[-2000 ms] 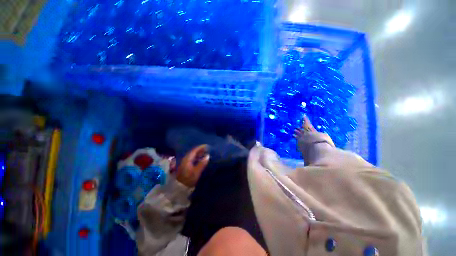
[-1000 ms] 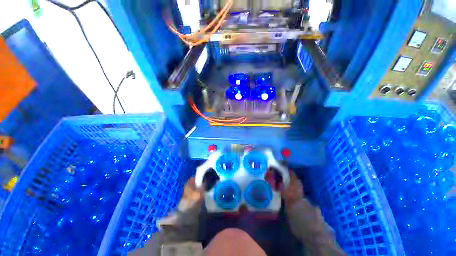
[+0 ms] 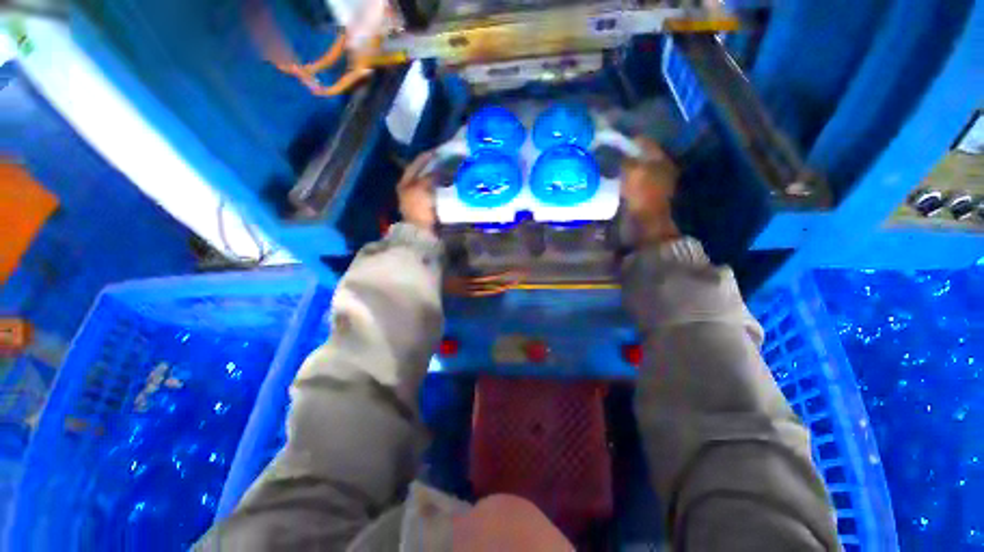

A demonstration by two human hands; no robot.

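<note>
The white carrier tray [image 3: 453, 207] is inside the machine opening, over the grey lower fixture [image 3: 529, 243]. Several glossy blue plastic parts [image 3: 565, 176] show on the tray in two rows. My left hand [image 3: 418, 192] grips the tray's left side. My right hand [image 3: 651, 189] grips its right side. The fingers are partly hidden by the tray edges. What lies under the tray is hidden.
The upper tooling [image 3: 529, 43] hangs above, between dark guide columns [image 3: 745, 119], with orange cables [image 3: 324, 67] at left. Red push buttons [image 3: 536, 350] line the front panel above the red stool [image 3: 542, 442]. Blue crates [image 3: 254, 415] of parts stand on both sides.
Both hands have carried the tray from above the red stool forward into the machine, over the fixture where blue parts showed. The stool top is now visible.
</note>
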